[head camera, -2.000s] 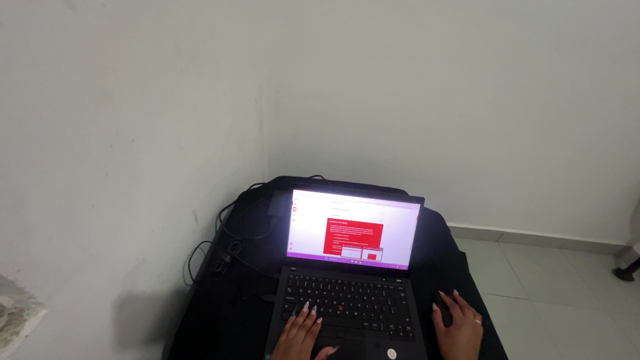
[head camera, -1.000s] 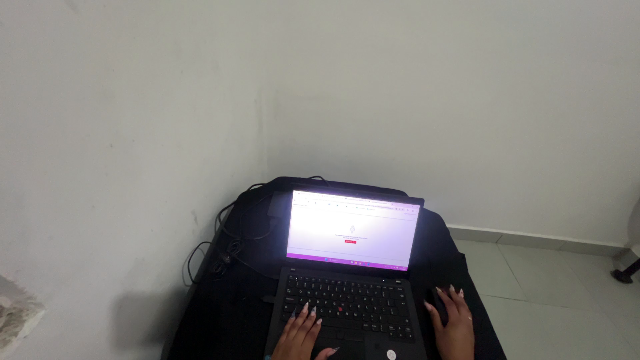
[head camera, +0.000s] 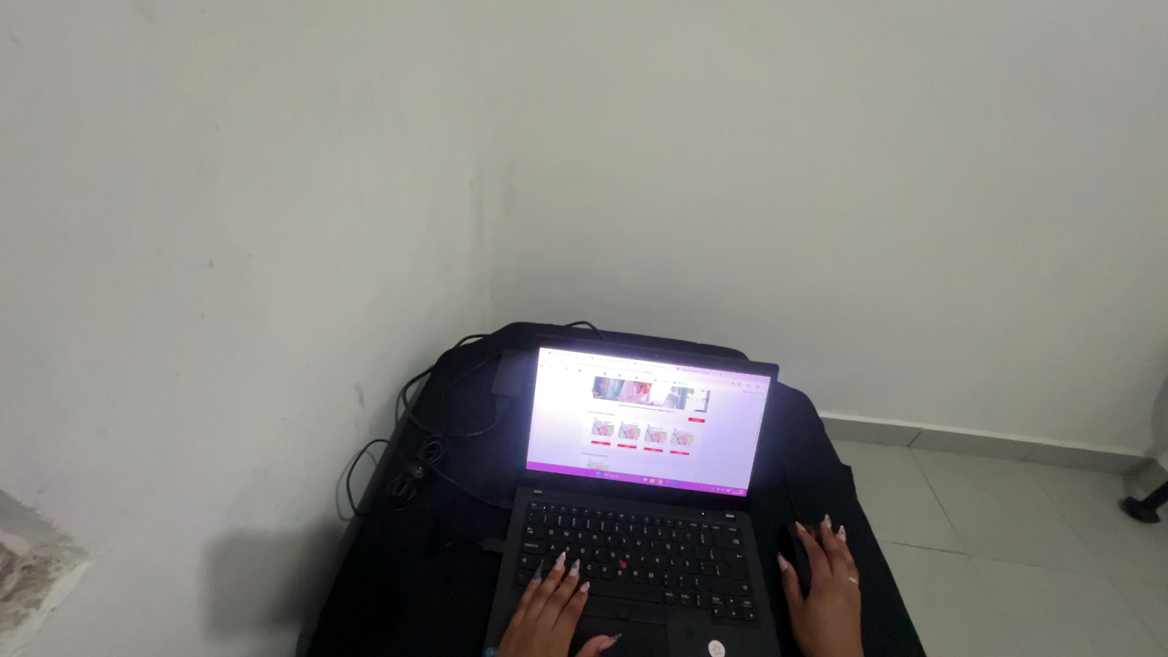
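An open black laptop (head camera: 639, 511) with a red pointing stick stands on a table under a black cloth (head camera: 401, 584). Its lit screen (head camera: 648, 420) shows a web page with pictures and small red buttons. My left hand (head camera: 547, 611) rests on the lower left of the keyboard, fingers spread and holding nothing. To the right of the laptop, my right hand (head camera: 826, 593), with a ring on one finger, lies over a black computer mouse (head camera: 796, 552), which it mostly hides.
Black cables (head camera: 429, 456) lie coiled at the table's left, beside a dark power adapter (head camera: 513, 374). Pale walls (head camera: 365, 182) meet behind the table. Grey floor tiles (head camera: 958, 520) and a dark furniture foot (head camera: 1142, 506) are at the right.
The screen has gone from a page with a large red block, through a mostly white page, to one with several pictures. My right hand has closed in over the mouse. My left hand has stayed put.
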